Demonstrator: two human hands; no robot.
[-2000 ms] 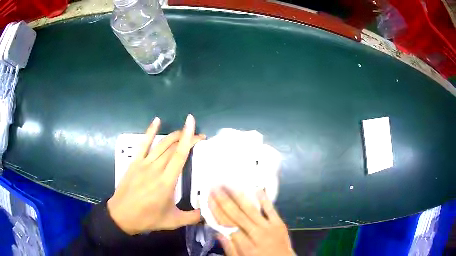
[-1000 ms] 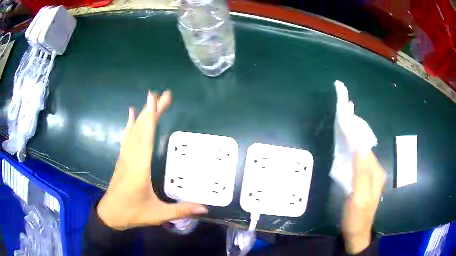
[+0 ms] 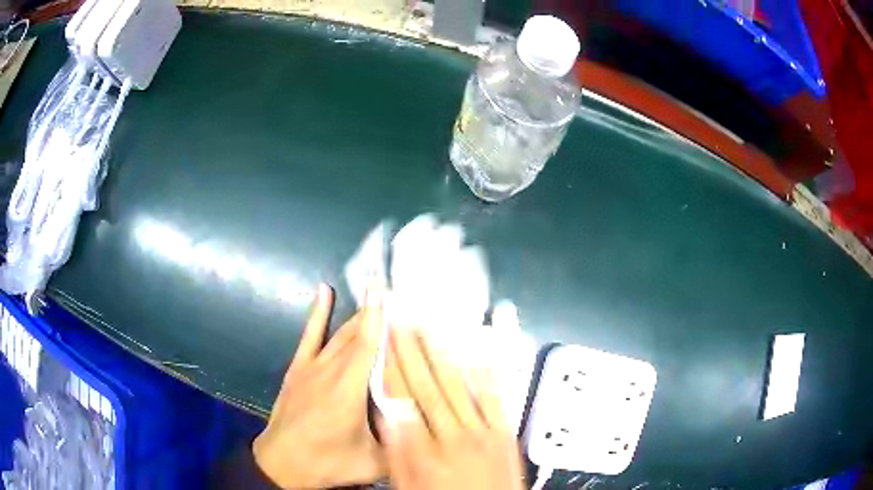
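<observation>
A white power strip (image 3: 593,410) lies face up near the bench's near edge, its cord at the lower left. A second power strip just left of it is mostly hidden by my hands and a crumpled white glove (image 3: 436,273). My left hand (image 3: 330,412) grips the hidden strip's left side. My right hand (image 3: 450,416) presses the glove on it, fingers pointing away from me. The glove is blurred and sticks out past the fingertips.
A capped clear bottle (image 3: 517,120) stands beyond my hands. Power strips (image 3: 139,40) with bagged cords (image 3: 62,172) are at the left. A white card (image 3: 784,376) lies right. A blue crate (image 3: 144,392) is at the lower left. Red and blue crates are beyond the bench.
My left hand has moved right onto the left strip, and my right hand has brought the glove back left over it. The view has shifted; the bottle and card sit lower and further right.
</observation>
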